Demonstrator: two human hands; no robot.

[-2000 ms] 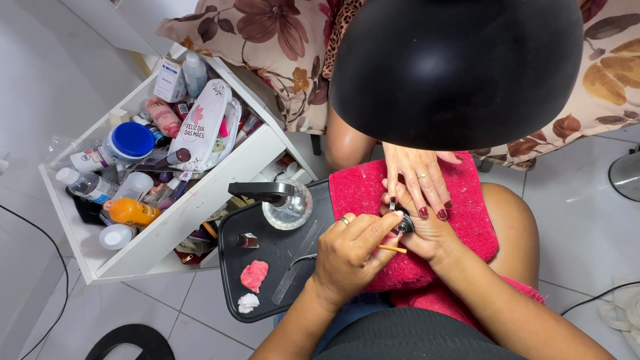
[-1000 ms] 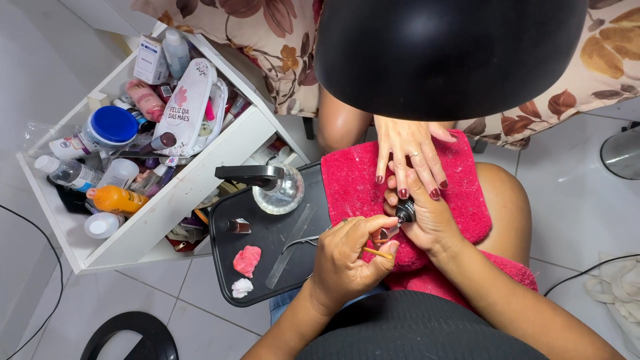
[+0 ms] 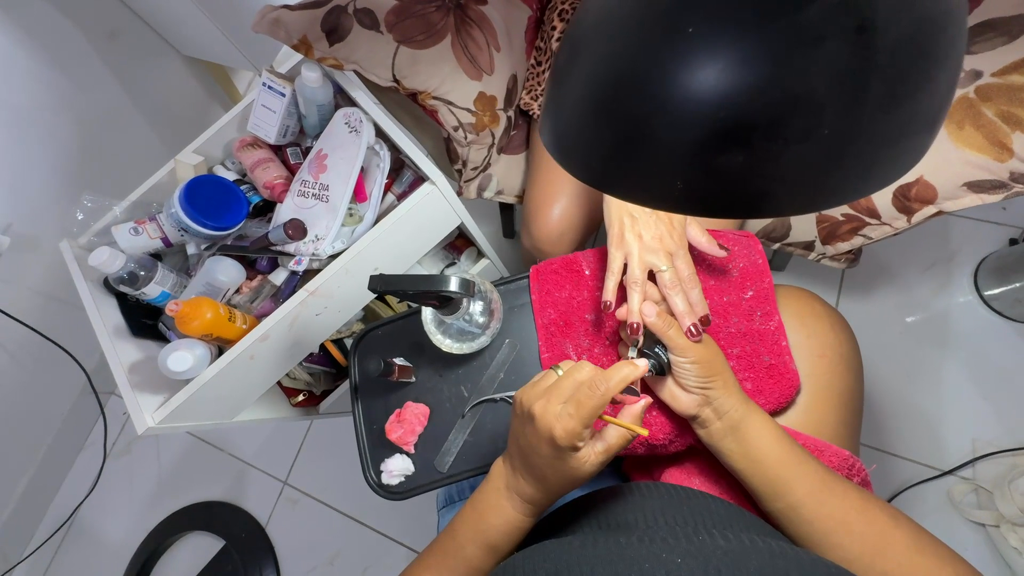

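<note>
My left hand (image 3: 572, 404) pinches a thin orange wooden stick (image 3: 626, 425), with a small shiny dark red item, partly hidden, at its fingertips. My right hand (image 3: 692, 360) holds a small black round cap or bottle (image 3: 656, 356) between thumb and fingers; which of the two cannot be told. The fingertips of both hands are close together over a pink-red towel (image 3: 744, 328). Another person's hand (image 3: 656, 268), with dark red polished nails, rests palm down on the towel, its fingertips beside my right thumb.
A black tray (image 3: 376, 472) holds a pump bottle (image 3: 464, 320), a small polish bottle (image 3: 396, 369), a clear file (image 3: 478, 406), a curved metal tool (image 3: 486, 400), pink cotton (image 3: 407, 426) and white cotton (image 3: 396, 469). A white drawer (image 3: 312, 328) full of bottles stands left. A black lamp shade (image 3: 752, 112) hangs above.
The other person's hand, once overlapped by my fingers, now lies spread and more exposed. My left hand has shifted slightly away from it, still holding the orange stick.
</note>
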